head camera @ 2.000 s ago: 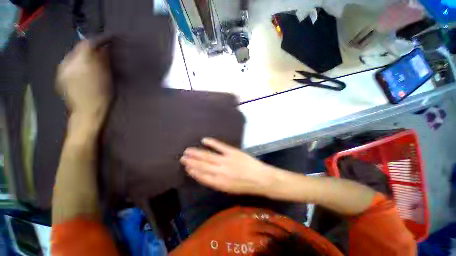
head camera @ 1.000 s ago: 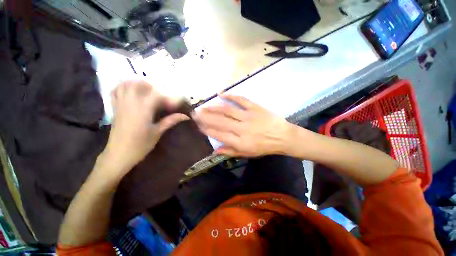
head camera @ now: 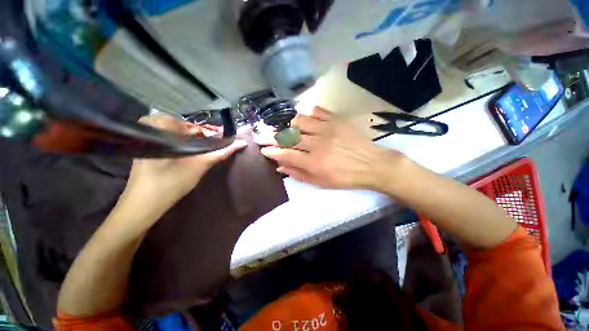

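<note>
Dark brown fabric [head camera: 213,207] lies over the machine table's left part and hangs over the front edge. Its upper edge reaches the presser foot and needle area [head camera: 248,126]. My left hand [head camera: 171,152] rests on the fabric left of the needle, thumb pointing to it, partly behind a blurred dark machine part. My right hand [head camera: 339,152] is flat just right of the needle, fingertips near the fabric's edge. A small greenish translucent piece [head camera: 288,136] shows at its fingers. Whether either hand pinches the cloth cannot be told.
The machine head [head camera: 400,32] with blue lettering fills the top. Black snips [head camera: 410,124] lie right of my right hand, a black fabric piece [head camera: 400,77] behind them. A smartphone [head camera: 526,106] is at the table's right. A red basket [head camera: 539,213] stands below it.
Both hands have moved up to the needle area with the fabric edge. The view has shifted closer to the machine head, which now covers the top of the picture.
</note>
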